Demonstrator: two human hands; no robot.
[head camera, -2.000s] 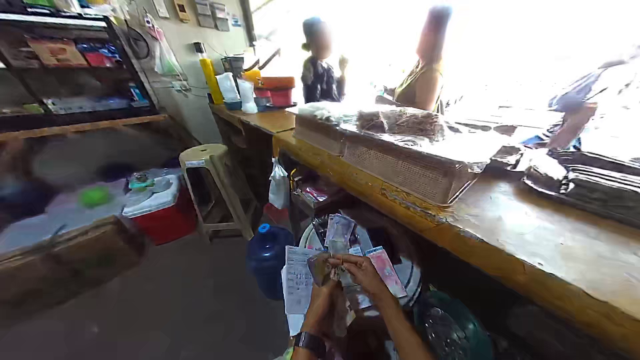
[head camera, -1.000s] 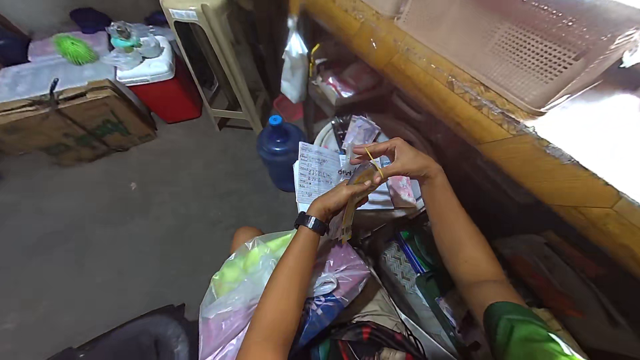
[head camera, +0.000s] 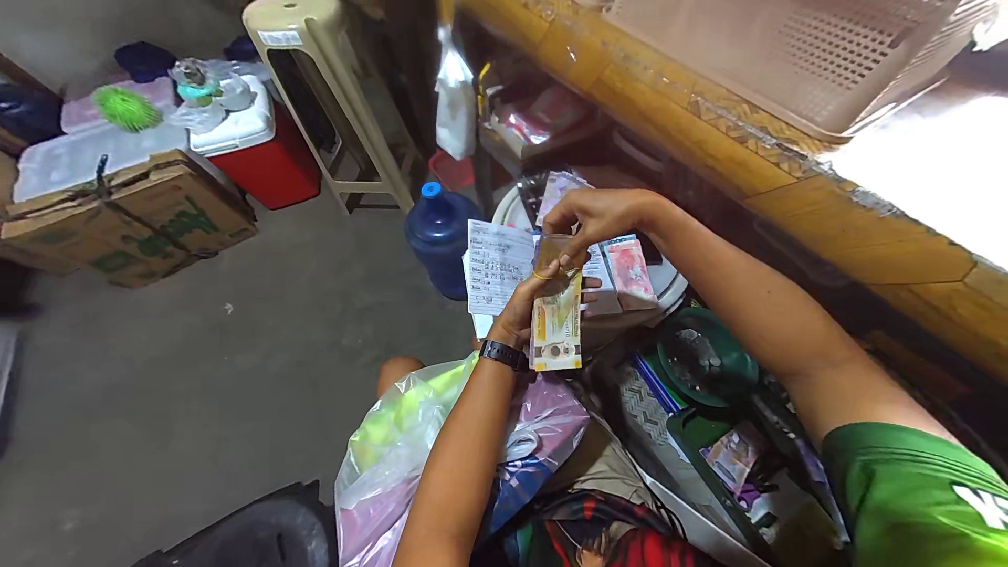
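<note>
My left hand (head camera: 524, 303), with a black watch at the wrist, grips a bundle of banknotes (head camera: 557, 323) that hangs down with a yellowish note on top. A yellow rubber band (head camera: 543, 276) crosses the bundle near my fingers. My right hand (head camera: 594, 216) pinches the bundle's upper end between thumb and fingers. Just left of the bundle is a sheet of handwritten paper (head camera: 498, 268). Behind my right hand a purplish banknote (head camera: 561, 189) shows, and reddish banknotes (head camera: 630, 272) lie to the right on a round white lid.
A blue water jug (head camera: 442, 240) stands left of the papers. Beyond it are a beige plastic stool (head camera: 366, 118), a red cooler (head camera: 276, 161) and a cardboard box (head camera: 150, 220). The wooden counter (head camera: 693, 157) holds a perforated plastic basket (head camera: 803, 55). A filled clear bag (head camera: 394, 457) rests below my left forearm.
The rubber band stretched between my hands one second ago now sits at the bundle. A yellowish note now shows below my left hand. The view tilted down from the counter and people seen two seconds ago.
</note>
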